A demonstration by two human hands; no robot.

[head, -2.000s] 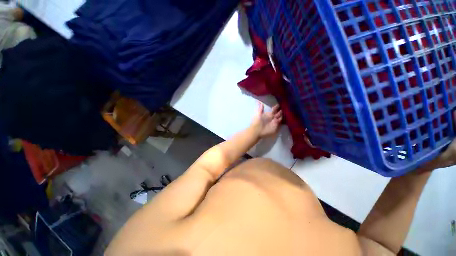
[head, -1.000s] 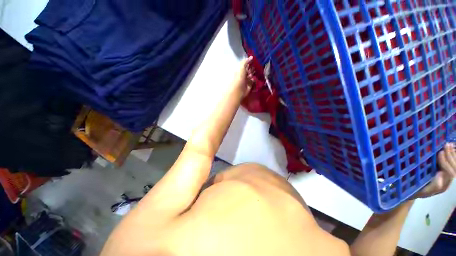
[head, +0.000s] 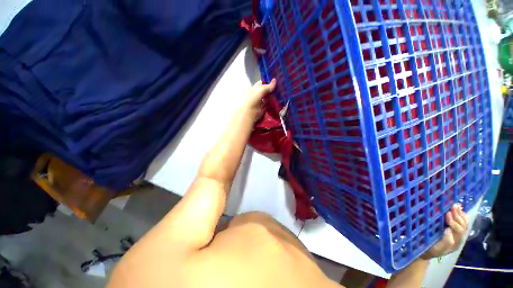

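A large blue plastic basket [head: 368, 129] is tipped on its side on the white table, its slotted base turned up to the right. Red cloth shows through its slots. Red garments [head: 269, 135] hang out of its mouth onto the table. My left hand [head: 262, 97] is at the basket's rim beside the red cloth, thumb against the rim; its other fingers are mostly hidden. My right hand [head: 450, 233] grips the basket's lower right corner, with fingertips on the slotted base.
A stack of navy garments [head: 112, 73] lies on the white table [head: 194, 132] at the left. An orange-brown crate or stool [head: 70, 185] stands below it. Black straps or cords [head: 107, 259] lie on the grey floor. Clutter [head: 500, 50] shows beyond the table at the far right.
The basket and both hands appear further left and the basket's base shows more fully. My left hand has moved up from the hanging red cloth to the basket's rim.
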